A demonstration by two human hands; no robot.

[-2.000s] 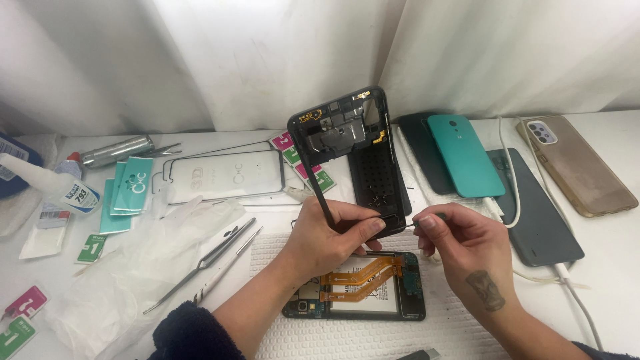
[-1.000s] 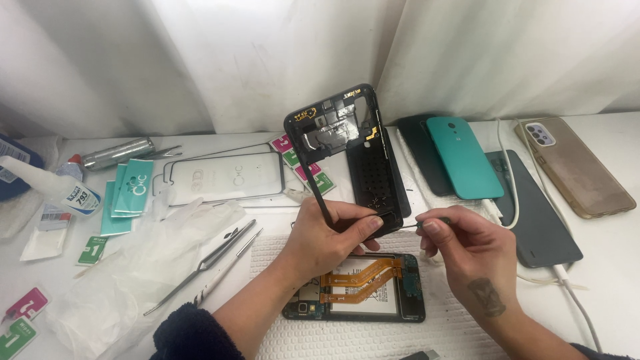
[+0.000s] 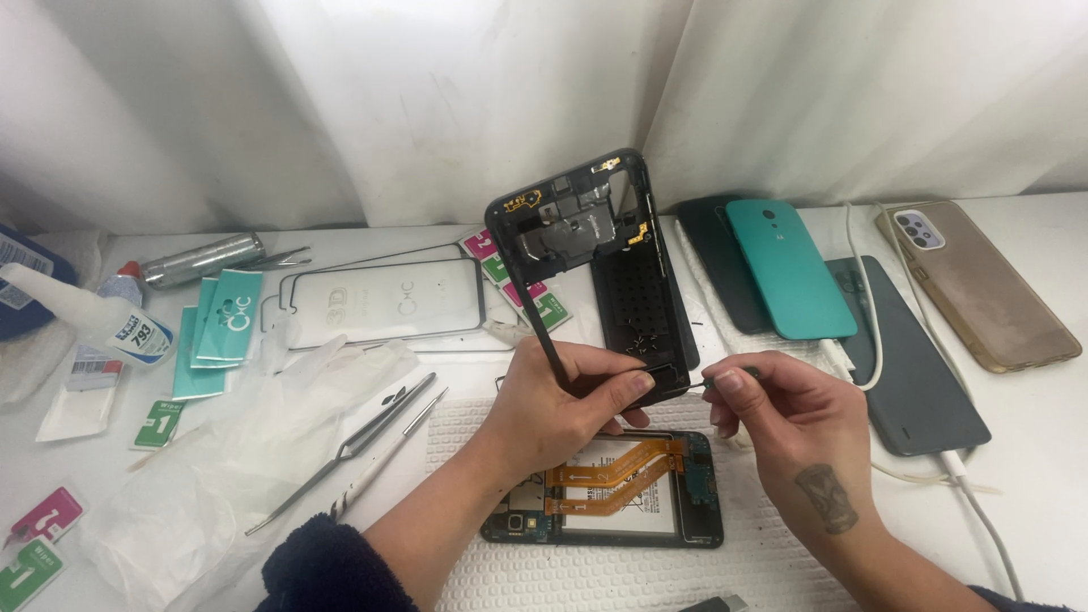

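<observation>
My left hand (image 3: 561,399) grips the bottom end of a black phone mid-frame (image 3: 586,229), which stands tilted upright. Pinched in my right hand (image 3: 773,408) is a small screwdriver with a green handle (image 3: 733,378); its thin tip meets the frame's lower right corner. Below both hands an opened phone (image 3: 608,493) lies flat, its battery, circuit boards and orange flex cables exposed. Behind the mid-frame lies a dark perforated tray (image 3: 633,310) with tiny screws. My left palm hides part of the frame's lower edge.
White textured paper (image 3: 544,574) lies under the opened phone. Tweezers (image 3: 348,450) and a pen-like tool (image 3: 395,446) are left of it. Further left are plastic film (image 3: 187,501), a glue bottle (image 3: 102,323) and glass screen protectors (image 3: 387,306). At right are a teal phone (image 3: 790,268), a cased phone (image 3: 986,289) and white cables (image 3: 990,518).
The mid-frame has tipped slightly in my left hand since two seconds ago. My right hand stays at its lower corner with the screwdriver, having shifted only a little.
</observation>
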